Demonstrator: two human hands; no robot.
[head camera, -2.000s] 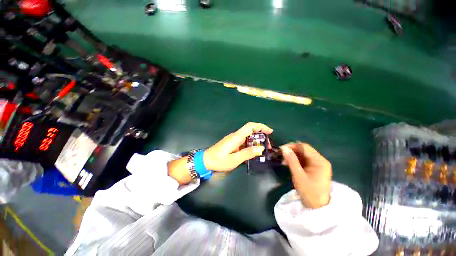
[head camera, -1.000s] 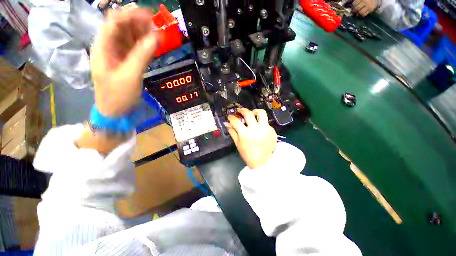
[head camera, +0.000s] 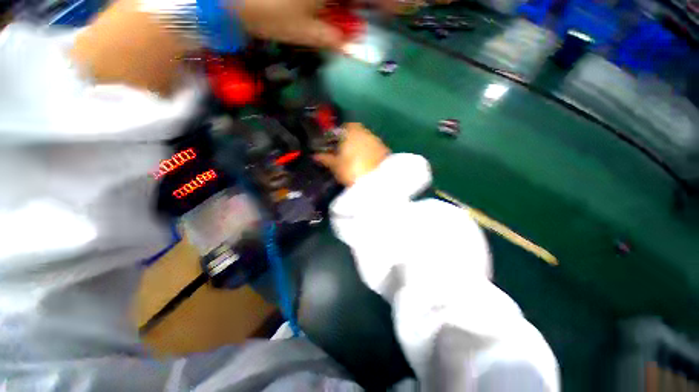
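Note:
The black test fixture (head camera: 260, 138) stands left of centre, blurred by motion. My left hand (head camera: 287, 21) is at the top, cut off by the edge, beside a large red grip (head camera: 343, 21); whether it holds it is unclear. My right hand (head camera: 359, 155) is at the fixture's right side, just below a small red clamp handle (head camera: 326, 117); its fingertips are hidden or blurred. A grey rectangular screen (head camera: 297, 208) with an orange part lies at the fixture's front. Another thin red handle (head camera: 287, 158) lies above it.
The digital meter (head camera: 185, 174) shows two rows of red digits, unreadable. A blue cord (head camera: 277, 268) hangs in front of the fixture. The green conveyor (head camera: 506, 168) carries spaced small units (head camera: 449, 127). A yellowish strip (head camera: 506, 230) lies along its edge. A blurred tray (head camera: 659, 356) is at lower right.
The view has turned towards the fixture. My left hand has come over the fixture's top to the large red grip. My right hand has moved from the left nest to the fixture's right side.

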